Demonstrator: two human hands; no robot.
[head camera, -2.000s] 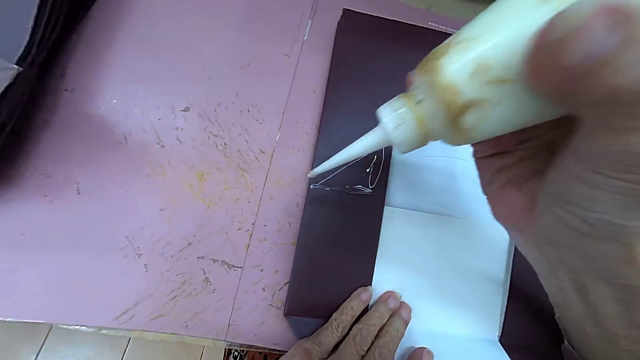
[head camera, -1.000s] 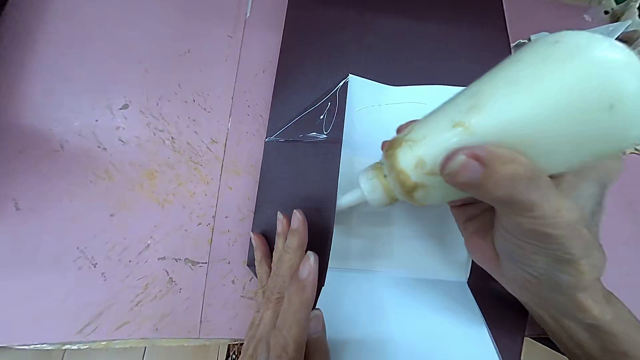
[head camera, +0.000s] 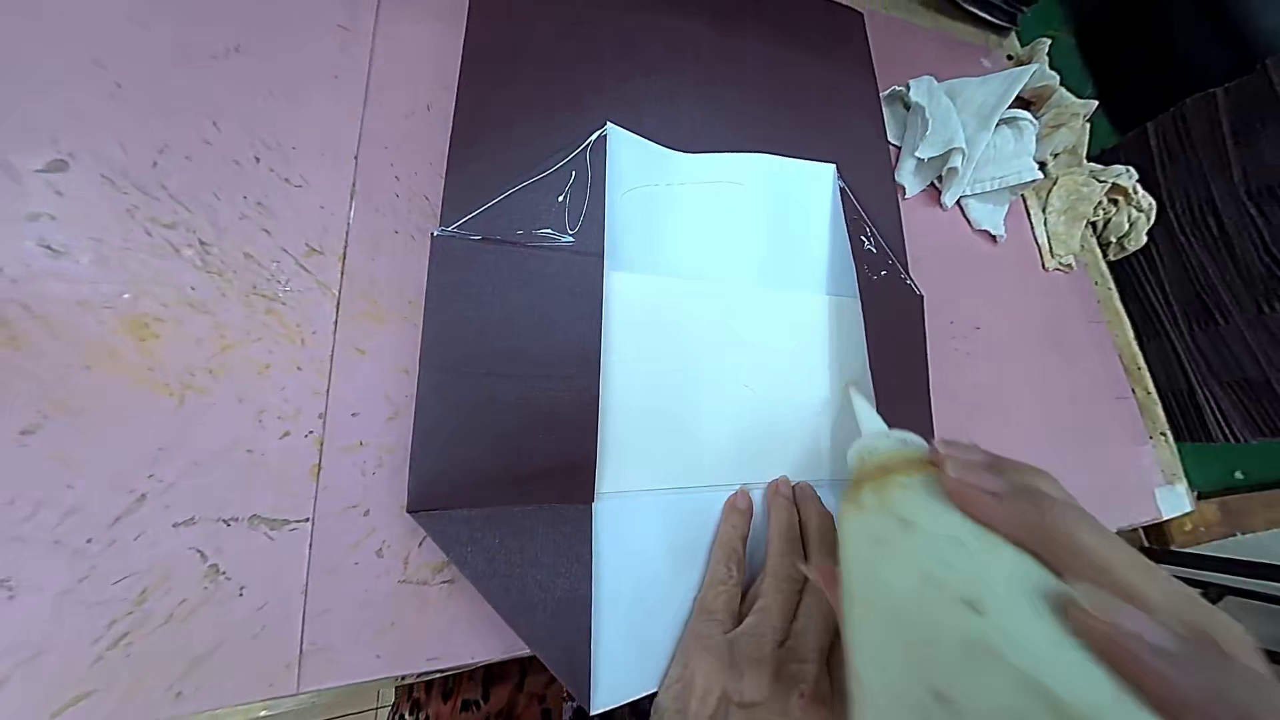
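A sheet with a dark purple face (head camera: 505, 360) and a white face (head camera: 725, 370) lies folded on the pink board. Thin glue lines run along both slanted upper corners of its folds. My left hand (head camera: 765, 600) rests with fingers spread on the white lower part, just at a crease. In my right hand (head camera: 1090, 570) is a pale plastic squeeze bottle (head camera: 960, 590) with a brown-stained collar. Its nozzle points up and left over the right edge of the white area; whether it touches cannot be told.
The pink board (head camera: 180, 400) carries dried glue smears. Crumpled white cloth (head camera: 965, 135) and a tan rag (head camera: 1090, 205) lie at its upper right. Beyond the right edge stands a stack of dark sheets (head camera: 1210, 240). Patterned fabric (head camera: 470, 690) shows below the board.
The bottle has moved from the left fold over to the right side of the sheet. My left hand has shifted from the dark left flap onto the white part. The view has moved.
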